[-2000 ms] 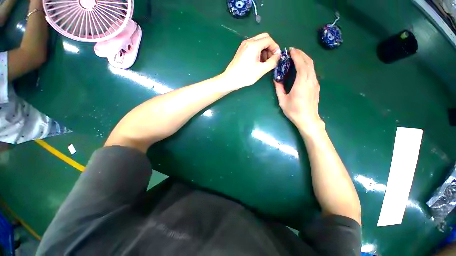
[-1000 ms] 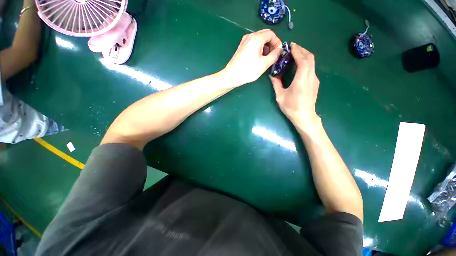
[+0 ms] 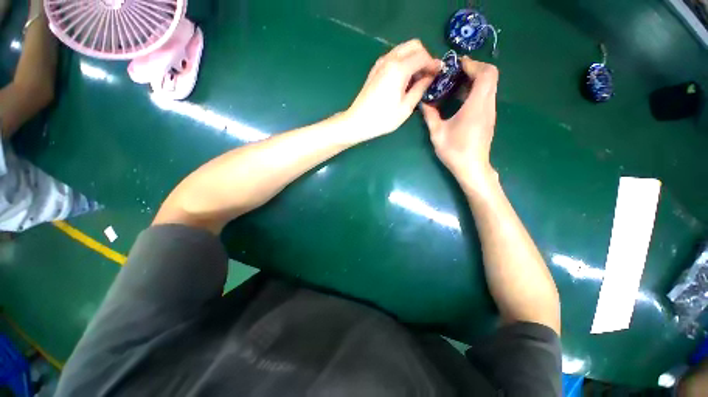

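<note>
A round dark blue motor assembly (image 3: 443, 82) is held up between my two hands, tilted partly edge-on, with a thin pale lead wire (image 3: 452, 56) curling at its top. My right hand (image 3: 463, 122) grips it by the rim between thumb and fingers. My left hand (image 3: 395, 87) has its thumb and fingertips pinched at the left side of the unit, near the wire. What lies between the left fingertips is too small to tell. Another round blue unit (image 3: 468, 30) with a pale lead lies flat just beyond my hands.
Another blue unit (image 3: 598, 82) and a black cylinder (image 3: 674, 101) lie at the far right. A white strip (image 3: 627, 254) and a crinkled clear bag (image 3: 692, 296) lie at right. A pink fan (image 3: 172, 60) stands at left, near a person's arm (image 3: 32, 81).
The loose blue units and the black cylinder have shifted right along the far side. The held unit has tilted a little, showing more of its wire. Both hands stay nearly in place.
</note>
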